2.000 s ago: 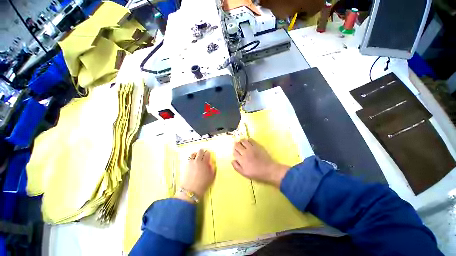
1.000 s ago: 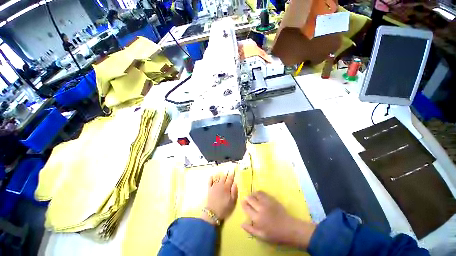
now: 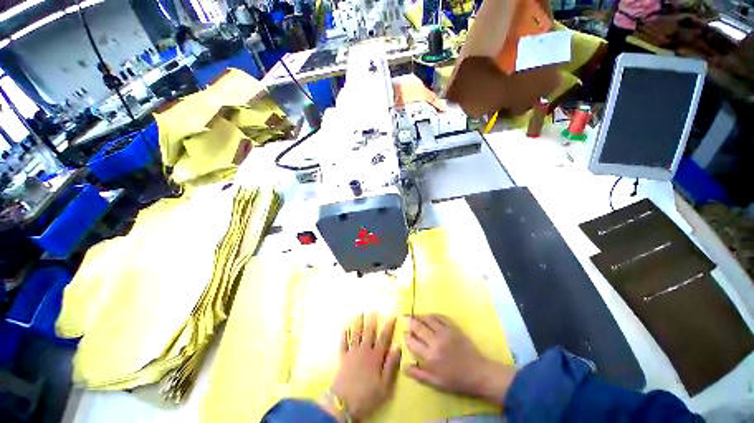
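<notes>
A large yellow panel (image 3: pixel 463 289) lies flat under the sewing head (image 3: pixel 364 235), which has a dark grey cover and red logo. A thin dark line runs down the panel just right of the head. My left hand (image 3: pixel 368 363) lies palm down on the panel below the head, fingers slightly apart and pointing at the head. My right hand (image 3: pixel 446 355) lies on the panel just right of it, fingers bent, its fingertips near my left hand. Neither hand grips anything that I can see. The needle area is overexposed.
A thick stack of yellow panels (image 3: pixel 157 289) stands at the left, with crumpled yellow pieces (image 3: pixel 215 132) behind it. Brown patches with pale slots (image 3: pixel 670 289) lie at the right. A dark metal plate (image 3: pixel 554 281) lies beside the panel. A screen (image 3: pixel 651 116) and thread cones (image 3: pixel 579 122) stand behind.
My view has tilted up since the first frame. My left hand has moved back towards me, away from the head, and its fingers have spread. My right hand stays beside it on the panel.
</notes>
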